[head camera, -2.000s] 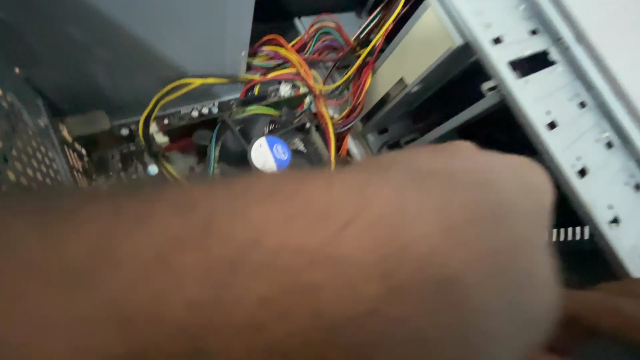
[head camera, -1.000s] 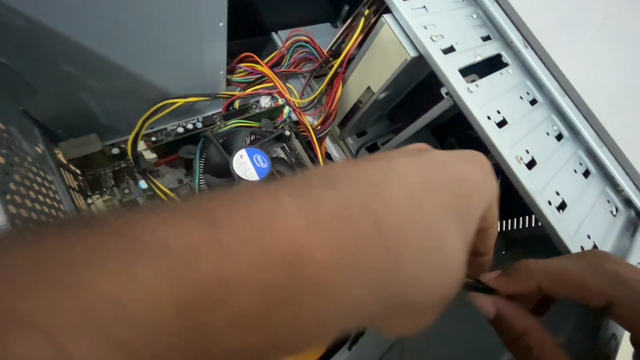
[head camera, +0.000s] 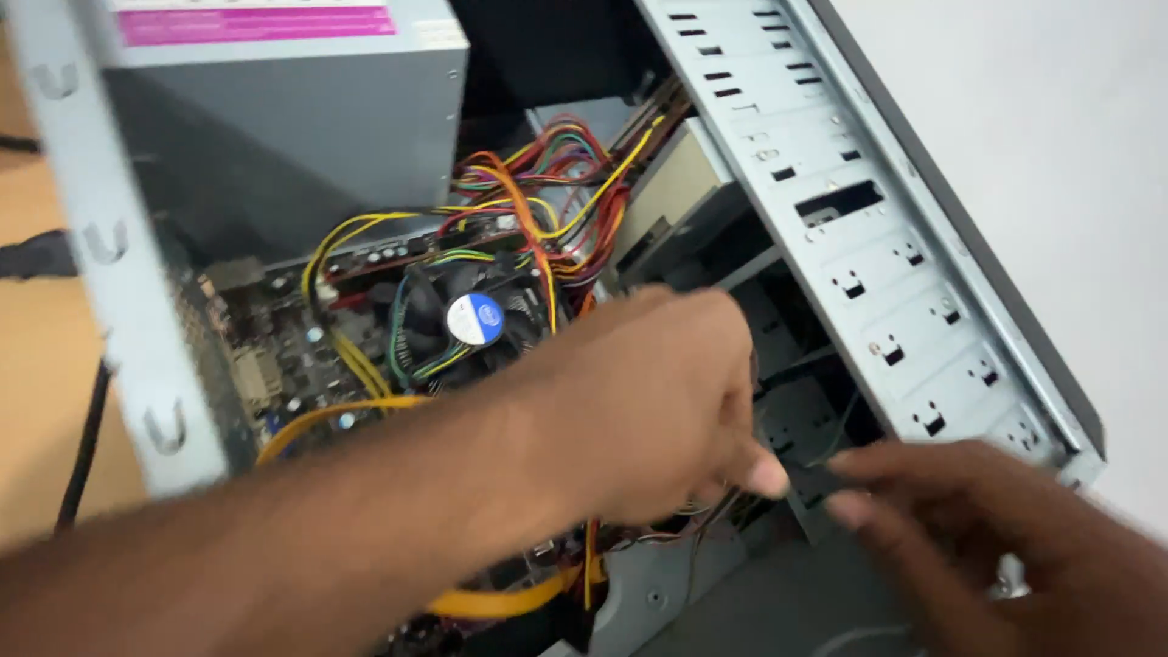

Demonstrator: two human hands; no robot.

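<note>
Inside a desktop computer case, my left hand (head camera: 662, 401) reaches across from the lower left with its fingers curled; whether it holds anything is hidden. To its right, my right hand (head camera: 967, 520) pinches a small dark connector (head camera: 812, 478) between thumb and index fingertip, close to the left thumb. A thin wire runs up near those fingertips. Behind my left forearm lie the CPU cooler fan (head camera: 474, 319) with its round blue-and-white hub and the motherboard (head camera: 310, 365). Above them, a bundle of coloured power cables (head camera: 575, 173) crosses toward the drive bays.
The grey power supply (head camera: 292, 146) fills the upper left. A perforated metal case rail (head camera: 849, 246) slants down the right, beside a beige drive (head camera: 671, 192). Yellow-orange cables (head camera: 511, 598) run below my left forearm. A black cord (head camera: 87, 447) lies outside the case at left.
My left thumb and the fingertips of my right hand, together one second ago, are now slightly apart. More of the case shows as the view has shifted.
</note>
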